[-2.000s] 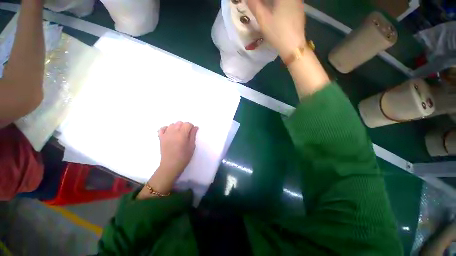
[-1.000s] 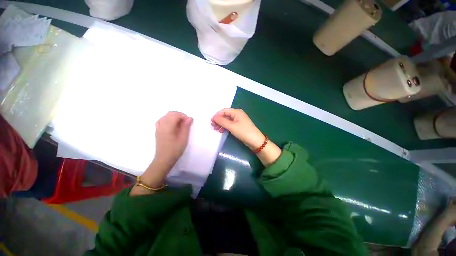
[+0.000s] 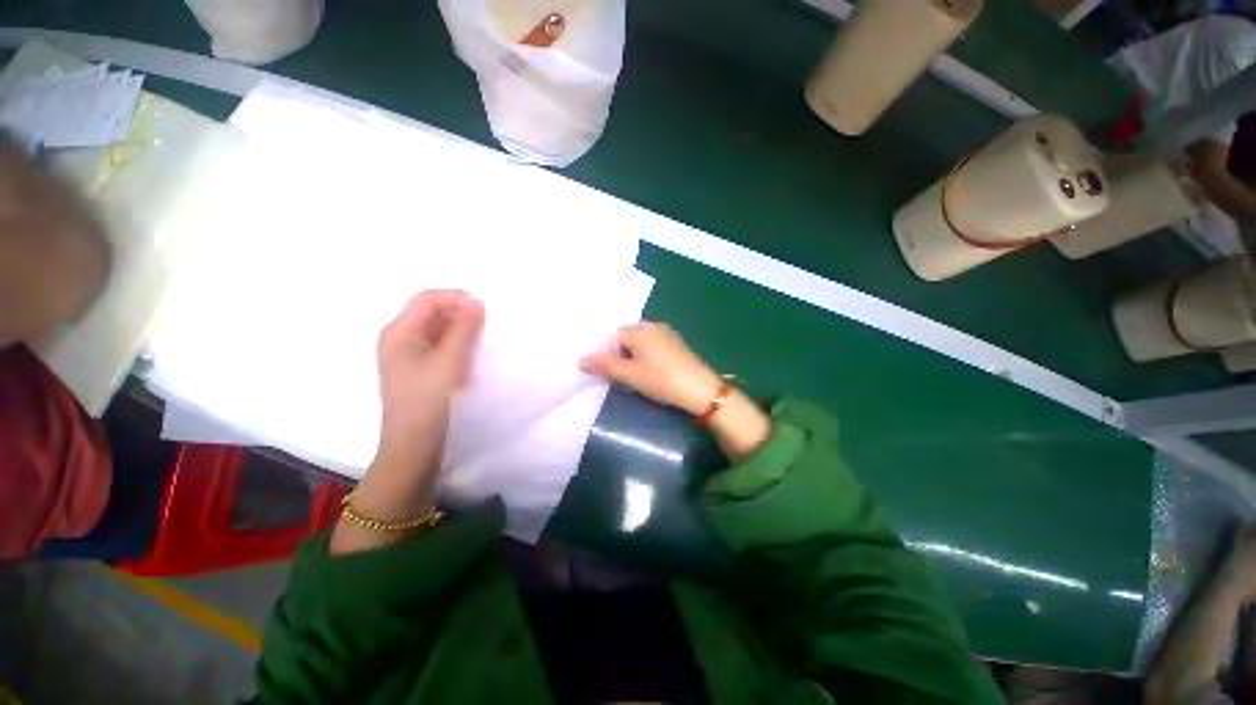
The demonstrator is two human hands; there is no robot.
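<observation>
A stack of white wrapping sheets (image 3: 317,234), glaring bright, lies on the green worktop in front of me. My right hand (image 3: 654,365) pinches the right edge of a sheet between thumb and fingers. My left hand (image 3: 430,342) is over the stack with its fingers curled together; the glare hides whether it holds a sheet. A wrapped canister (image 3: 544,83) in loose white covering stands on the belt beyond the stack, cut off by the top edge. Another white-wrapped one (image 3: 259,25) is to its left.
Bare cream canisters, one with a brown strap (image 3: 999,200), lie on the green belt (image 3: 744,165) at the right. A pale metal rail (image 3: 827,292) edges it. Printed papers (image 3: 69,103) and clear plastic bags (image 3: 145,179) are left. A neighbour's blurred arm (image 3: 48,255) is above a red stool (image 3: 241,503).
My right hand came down from the wrapped canister to the sheet's edge. My left hand has shifted slightly left. The wrapped and bare canisters appear further left. The neighbour's arm is back in view.
</observation>
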